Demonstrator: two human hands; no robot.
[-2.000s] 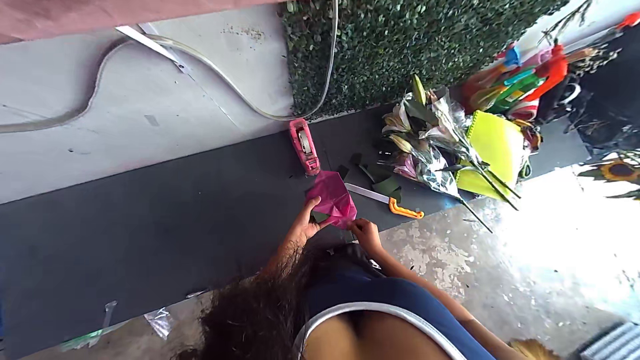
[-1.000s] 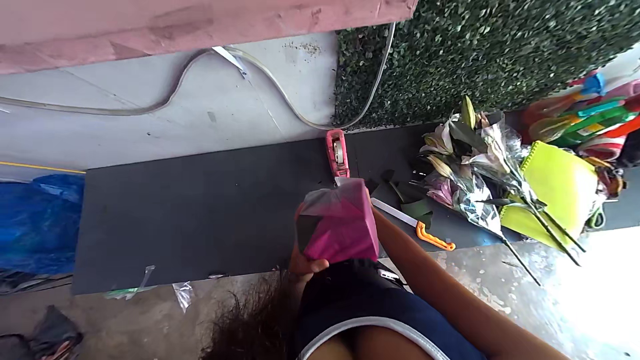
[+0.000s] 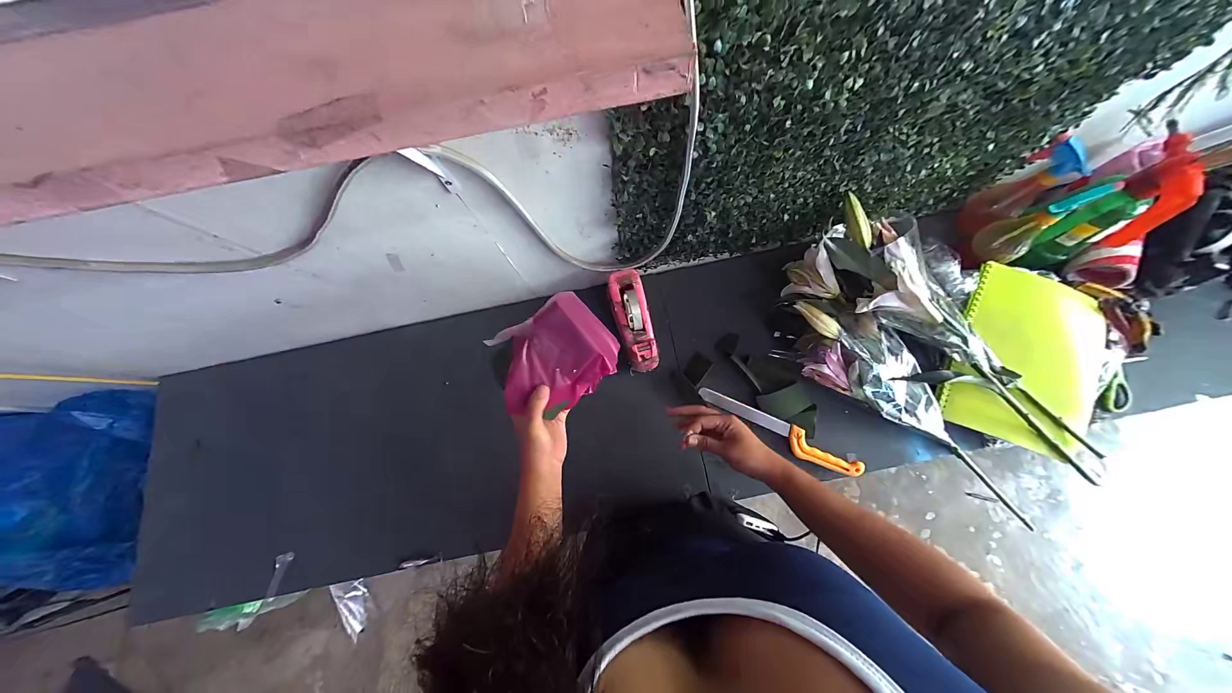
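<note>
My left hand (image 3: pixel 543 430) grips the lower end of a pink-wrapped block (image 3: pixel 561 348), holding it tilted above the dark tabletop (image 3: pixel 337 462). A loose flap of wrapping stands out at its upper left. My right hand (image 3: pixel 722 438) is off the block, fingers apart and slightly bent, with nothing seen in it. Just left of the orange-handled knife (image 3: pixel 823 452), it hovers over the table. Beyond both hands lies a pink tape dispenser (image 3: pixel 632 320). Dark green leaf pieces (image 3: pixel 770 380) lie near the blade.
Lilies in clear wrap (image 3: pixel 895 308) lie at the right, beside a yellow-green spiral notebook (image 3: pixel 1035 351). Colourful plastic bottles (image 3: pixel 1088 217) stand farther back. A pink ledge (image 3: pixel 366 87) overhangs the left back, an artificial hedge panel (image 3: pixel 866 115) the right. Blue plastic (image 3: pixel 72 486) lies far left.
The pink-wrapped block is now held up farther out over the table, toward the dispenser. My right hand has come into sight near the knife, apart from the block.
</note>
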